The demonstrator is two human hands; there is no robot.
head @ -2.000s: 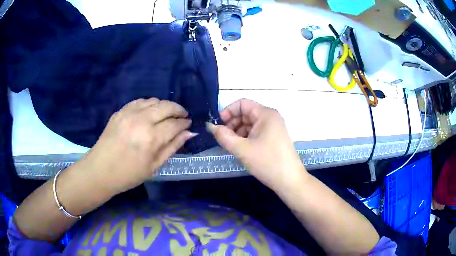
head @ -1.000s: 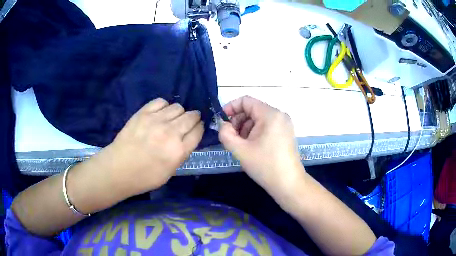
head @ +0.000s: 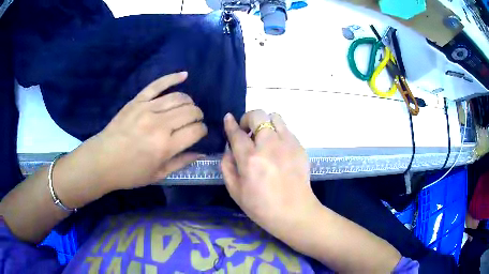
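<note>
A large dark navy cloth (head: 134, 59) covers the left of the white table. Its right edge runs under the presser foot (head: 227, 22) at the top. My left hand (head: 155, 134) lies on the cloth with its index finger stretched out and fingers apart. My right hand (head: 265, 160) is at the cloth's lower right edge, its fingertips on or against the cloth, palm down, with a ring showing. The fold under the right fingers is hidden, so whether they pinch it cannot be told.
A grey-blue cylinder (head: 273, 20) stands beside the foot. Green and yellow snips (head: 382, 69) and an orange-handled tool (head: 408, 96) lie to the right. A ruler tape (head: 348, 165) runs along the front edge. Blue crates (head: 442, 211) are below right.
My right hand has turned over from a pinch on the cloth edge to palm down. My left hand has moved left and its fingers have spread. The camera view has shifted slightly.
</note>
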